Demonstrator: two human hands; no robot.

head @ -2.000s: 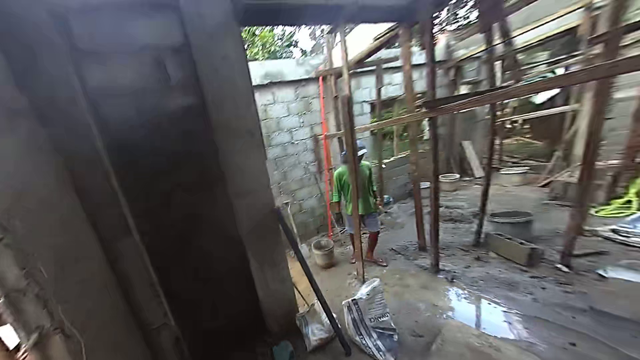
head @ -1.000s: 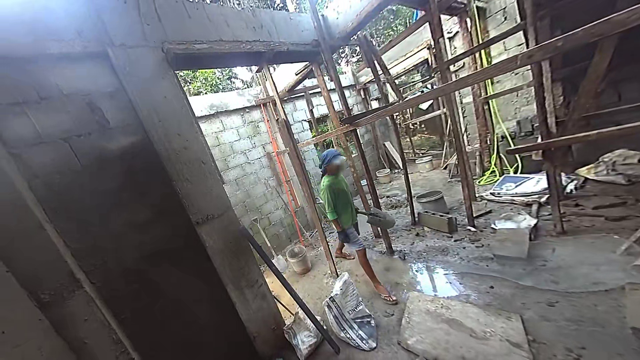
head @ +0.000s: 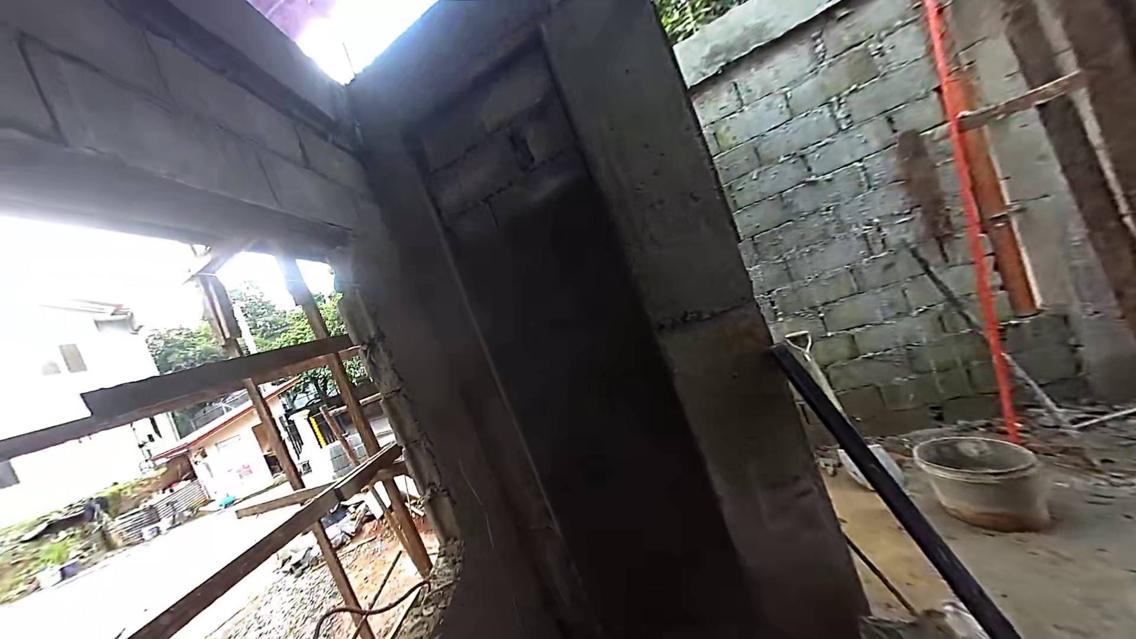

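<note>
Neither my left hand nor my right hand shows in the head view, so what they hold cannot be seen. In front of me stands a wall section with a dark, damp-looking plastered panel beside a grey concrete column. A dark bar leans against the column's right side. Behind the bar is a shovel with a pale handle. A mortar-stained bucket sits on the ground at the right.
Wooden scaffold poles and planks cross the opening at left, with buildings beyond. A concrete block wall stands at the right, near an orange-red pole and more timber posts.
The view has swung left and closer to the column. The worker in a green shirt, seen walking with a container one second ago, is out of view.
</note>
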